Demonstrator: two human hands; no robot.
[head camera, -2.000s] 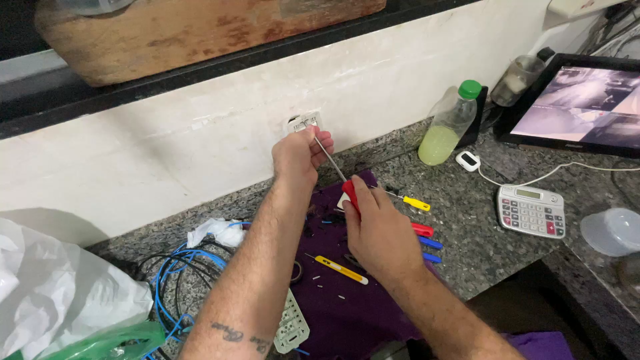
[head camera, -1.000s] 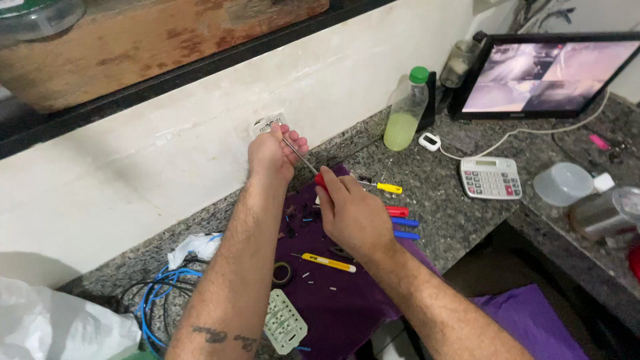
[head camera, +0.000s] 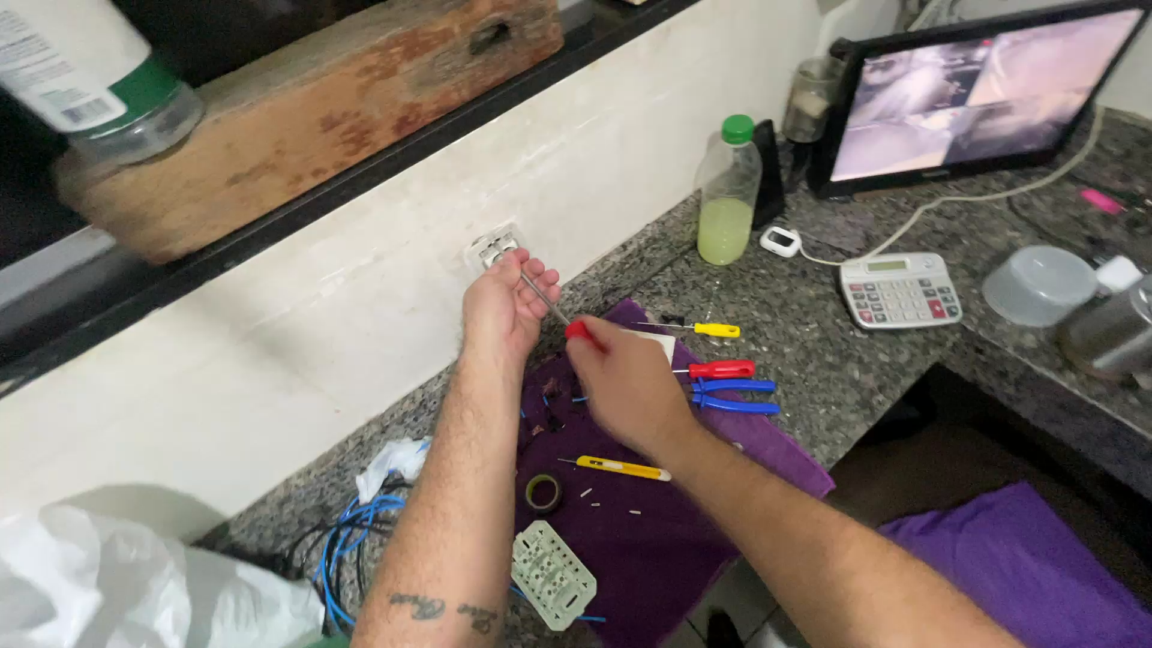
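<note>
A red-handled screwdriver points up and left at the electrical outlet in the white wall. My right hand is closed round its red handle. At the shaft near the outlet, my left hand has its fingertips gathered, palm partly turned up; the screwdriver's tip is hidden behind them. Below my hands a purple cloth bears a yellow utility knife, a roll of tape and small scraps. A pale green perforated plate lies at its lower left edge.
To the right lie a yellow-handled screwdriver, another red-handled one, blue-handled pliers and a calculator. A green-capped bottle stands near a monitor. Blue cable and a white plastic bag are at left.
The view has shifted and moved nearer. Both hands stay by the outlet with the screwdriver between them.
</note>
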